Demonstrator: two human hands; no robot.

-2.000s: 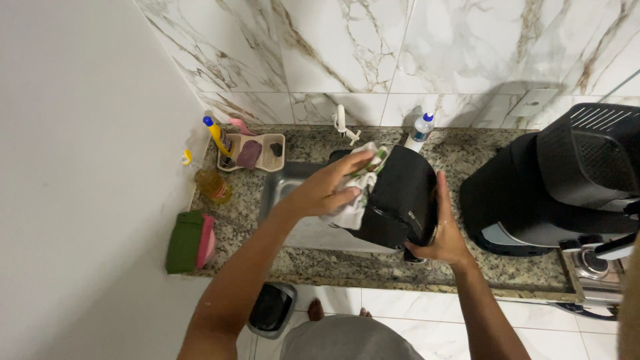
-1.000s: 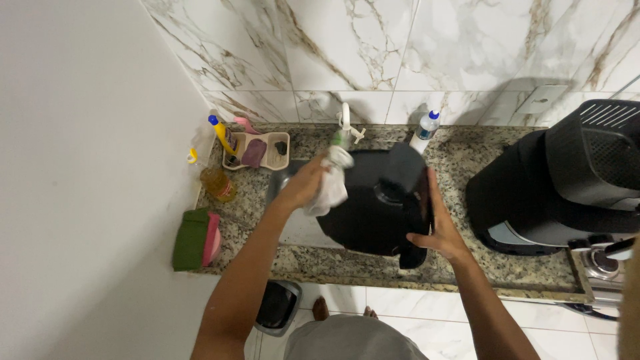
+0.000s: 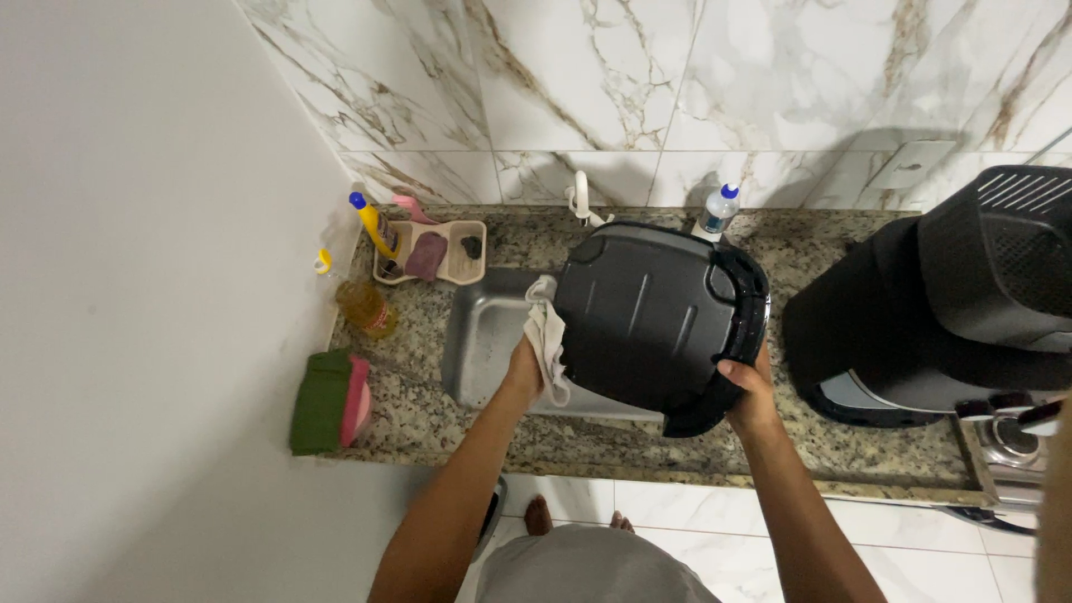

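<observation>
A black air fryer drawer [image 3: 645, 322], its flat ribbed underside facing me, is held over the stainless steel sink [image 3: 486, 343]. My right hand [image 3: 749, 389] grips its right rim, the thumb on the near side and the fingers mostly hidden. At its left edge, my left hand [image 3: 526, 368] holds a whitish cloth [image 3: 546, 335] against the drawer; the drawer and cloth hide part of its fingers. Behind the drawer stands a white faucet [image 3: 579, 199].
On the granite counter [image 3: 586, 448] are a sponge tray [image 3: 463, 266], a yellow bottle [image 3: 373, 224], an amber liquid bottle [image 3: 366, 310] and a green cloth [image 3: 321, 402] at left. A clear bottle [image 3: 720, 211] stands behind; a black air fryer [image 3: 879, 318] and stove [image 3: 1013, 448] are at right.
The drawer has been turned so that its flat underside faces me. My left hand, with the cloth, has moved from near the drawer's upper left down to its left edge.
</observation>
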